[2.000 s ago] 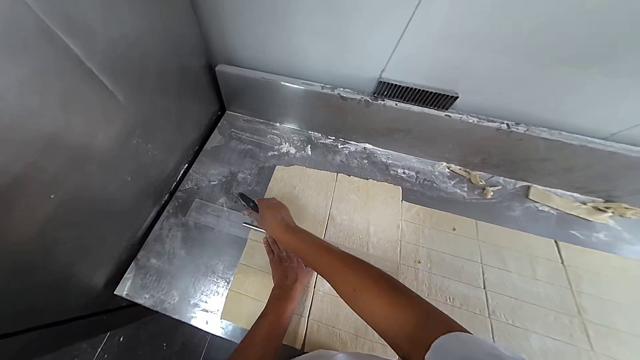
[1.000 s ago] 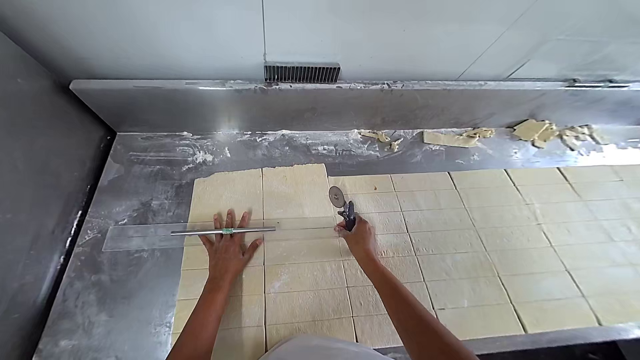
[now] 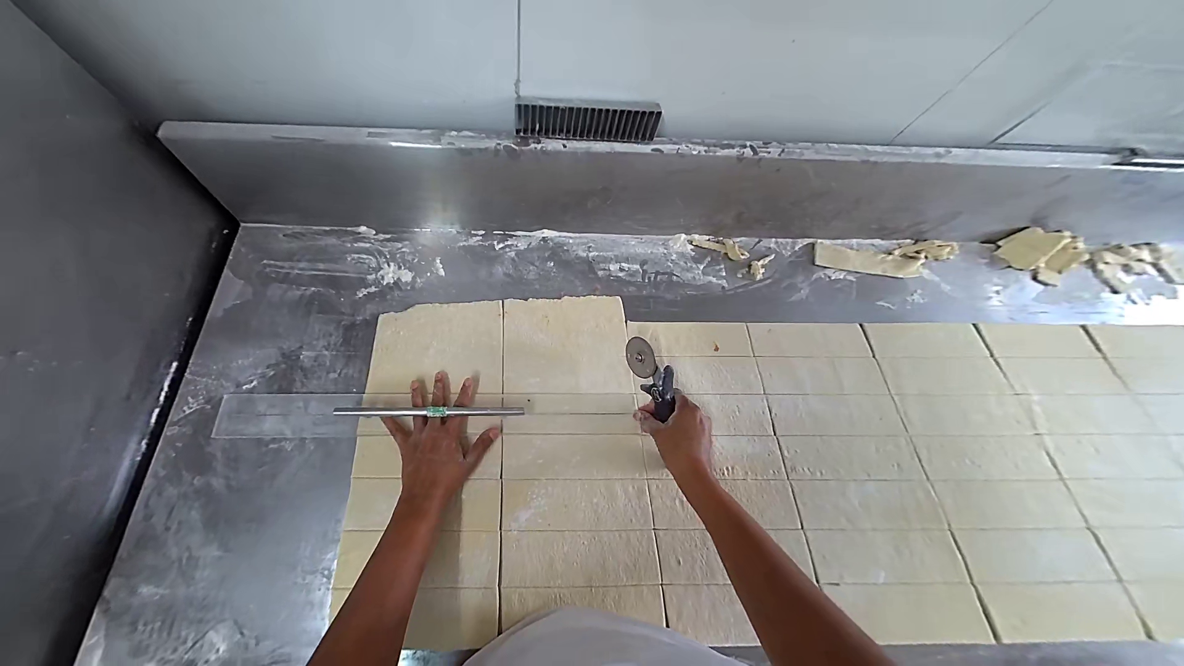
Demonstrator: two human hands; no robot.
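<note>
Rolled dough (image 3: 578, 504), cut into rectangles, covers much of the steel table. A clear plastic ruler (image 3: 287, 416) with a metal bar handle (image 3: 370, 412) lies across the two leftmost strips, whose upper parts show no crosswise cuts. My left hand (image 3: 439, 453) is spread flat on the ruler beneath the bar, fingers apart and pressing on it. Near the ruler's right end, my right hand (image 3: 680, 430) grips a dark-handled rotary cutter (image 3: 640, 357), its round blade raised toward the back; the fingertips touch the ruler's end.
Dough scraps (image 3: 865, 260) lie along the back of the floured steel table (image 3: 259, 518), with more scraps (image 3: 1041, 252) at the back right. A steel backsplash (image 3: 555, 190) borders the rear, and a dark metal panel (image 3: 74, 305) stands at the left.
Two seconds ago both hands were close together at the dough's left side. My right hand has since moved right with the cutter, and the hands are apart. The view has swung right.
</note>
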